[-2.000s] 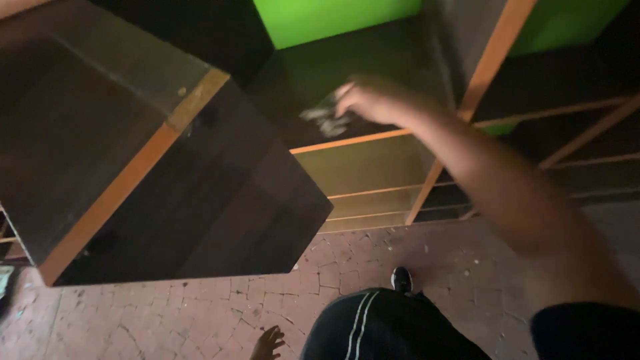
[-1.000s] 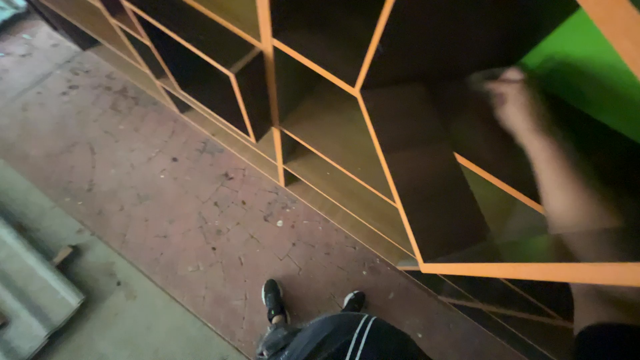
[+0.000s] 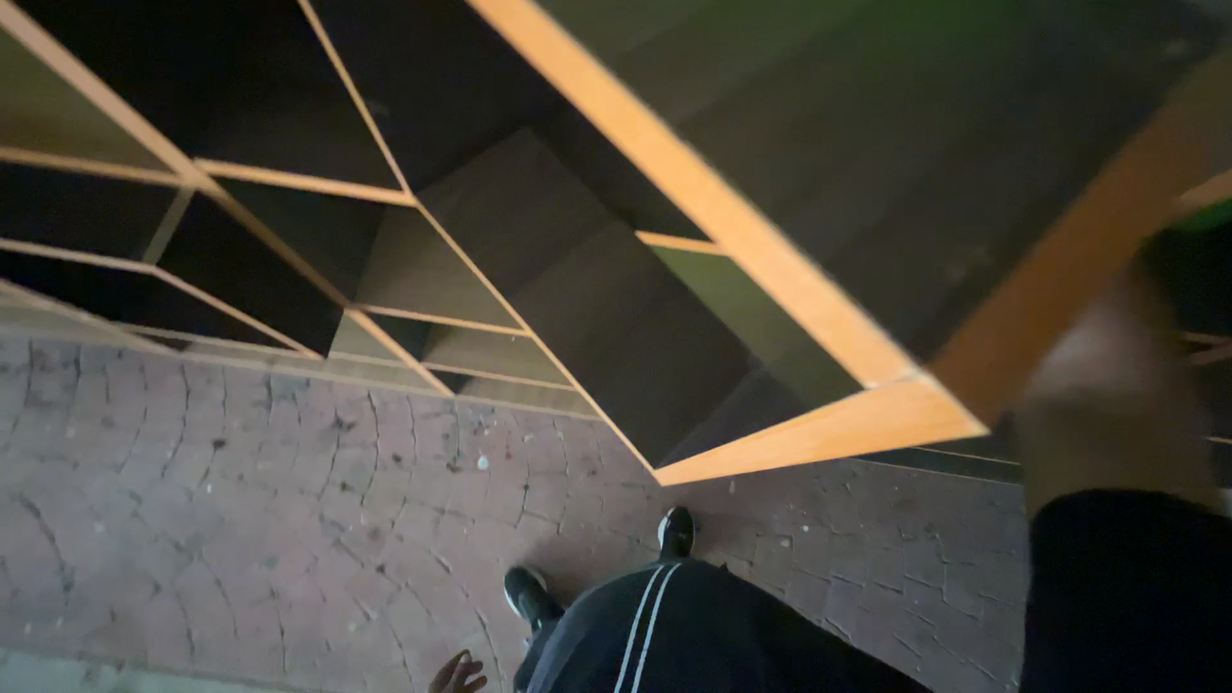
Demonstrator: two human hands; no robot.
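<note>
In the head view, a dark wooden shelf unit with orange edges (image 3: 799, 433) juts out in front of me. My right forearm, blurred, passes to the right of its near corner and up behind a dark panel (image 3: 866, 144). That panel hides my right hand, so what it holds does not show. Low in the view, beside my dark trousers (image 3: 597, 635), hangs my left hand (image 3: 458, 674), its fingers loosely bent and nothing seen in them.
More dark shelf compartments with light edges (image 3: 260, 178) run off to the upper left. A reddish paved floor (image 3: 289, 520) lies below them, with my shoes (image 3: 527, 592) on it. A paler floor strip (image 3: 96, 674) shows at the lower left.
My right hand, seen in both earlier frames by the shelves, has gone out of sight behind a panel. The view has swung strongly.
</note>
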